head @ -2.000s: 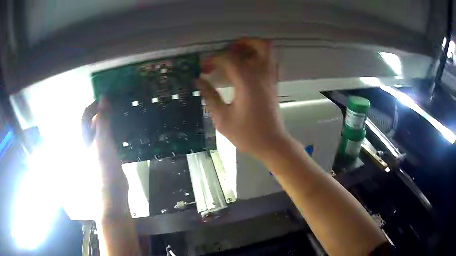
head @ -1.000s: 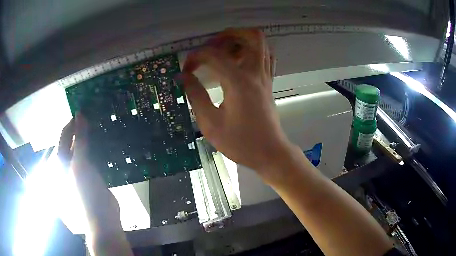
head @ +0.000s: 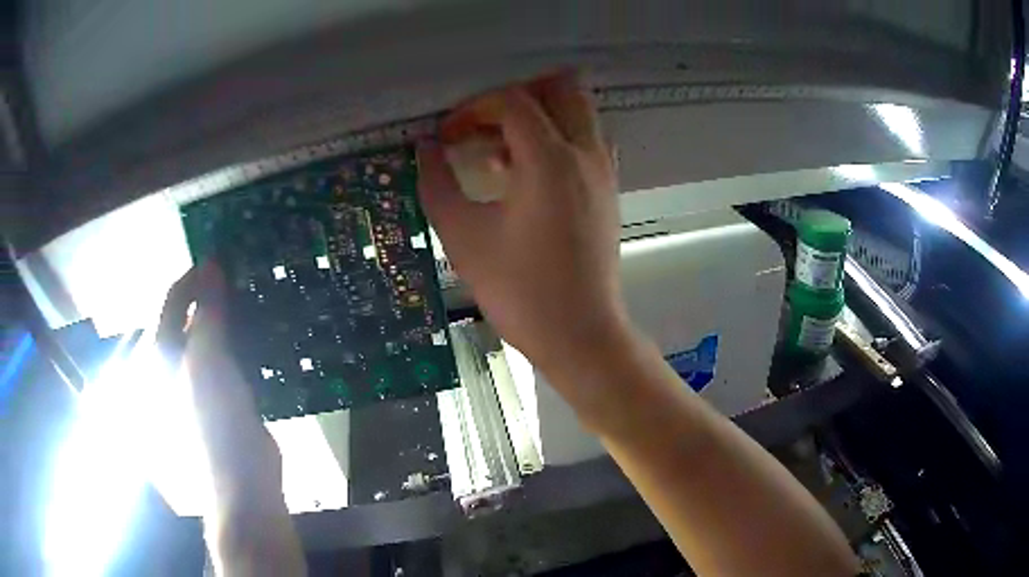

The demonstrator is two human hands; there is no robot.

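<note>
A green PCB panel (head: 327, 293) with small white squares is held up flat, its top edge against the ruler scale (head: 305, 152) on the hood. My left hand (head: 203, 327) is bare and grips the panel's left edge; glare washes out part of it. My right hand (head: 519, 203) is bare, at the panel's top right corner, thumb and fingers around that corner beside the scale. Its fingertips are partly blurred.
The pale hood (head: 722, 141) arches above the hands. A white box (head: 688, 304) with a blue logo stands right of the panel. Two stacked green jars (head: 819, 276) stand beyond it. A metal rail (head: 480, 417) lies below the panel. Strong light glares at left.
The panel has shifted left and down in view since the oldest frame, and slightly right since the middle one. The hands stay on it; the right hand's fingers have closed in somewhat. The view has also shifted.
</note>
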